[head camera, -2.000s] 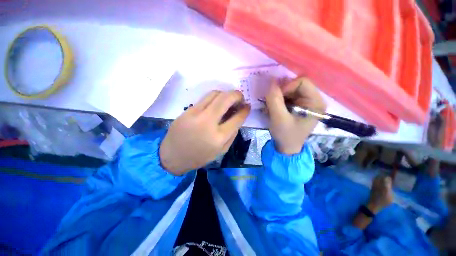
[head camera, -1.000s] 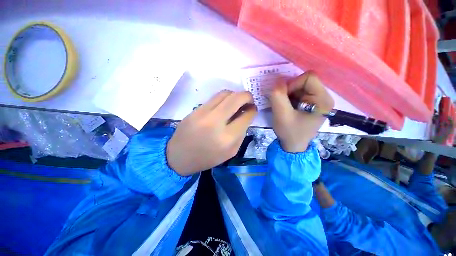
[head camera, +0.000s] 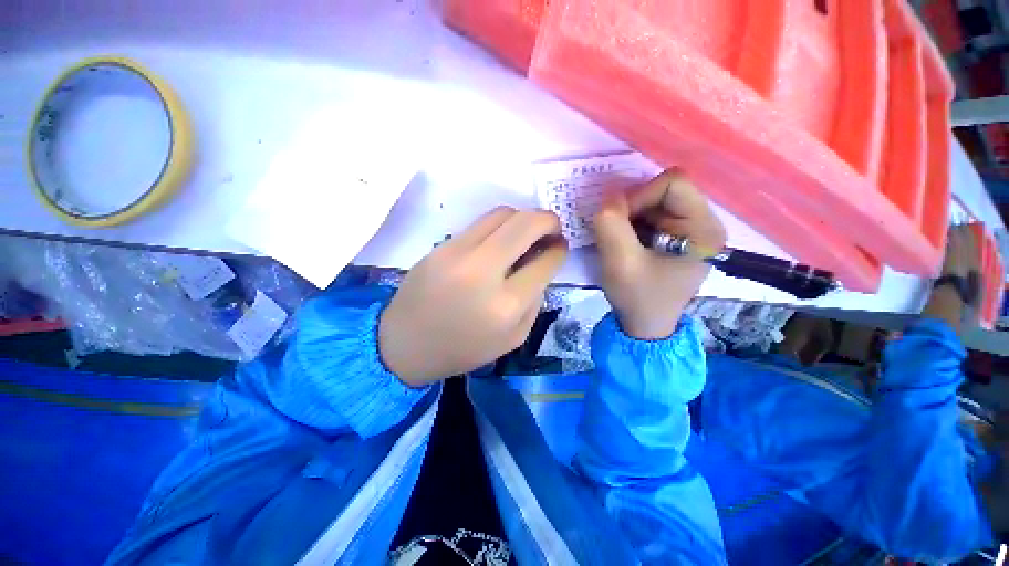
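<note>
A small white paper label (head camera: 562, 190) with printed marks and lines lies on the white bench top in front of me. My right hand (head camera: 655, 249) holds a dark marker pen (head camera: 763, 271) over the label; the pen's tip is hidden by my fingers. My left hand (head camera: 474, 290) rests at the label's lower left corner with bent fingers; whether it pinches the paper is hidden. A blank white paper (head camera: 321, 210) lies left of my left hand, its corner over the bench edge.
A yellow tape roll (head camera: 183, 155) lies at the left. An orange-red divided tray (head camera: 708, 111) stands behind my right hand. Clear plastic bags (head camera: 122, 293) with labels lie on the lower shelf. A co-worker's blue sleeve (head camera: 924, 409) shows at the right.
The view has shifted slightly. My hands stay at the label, with the pen still in my right hand. The co-worker's arm at the right has moved up toward the bench.
</note>
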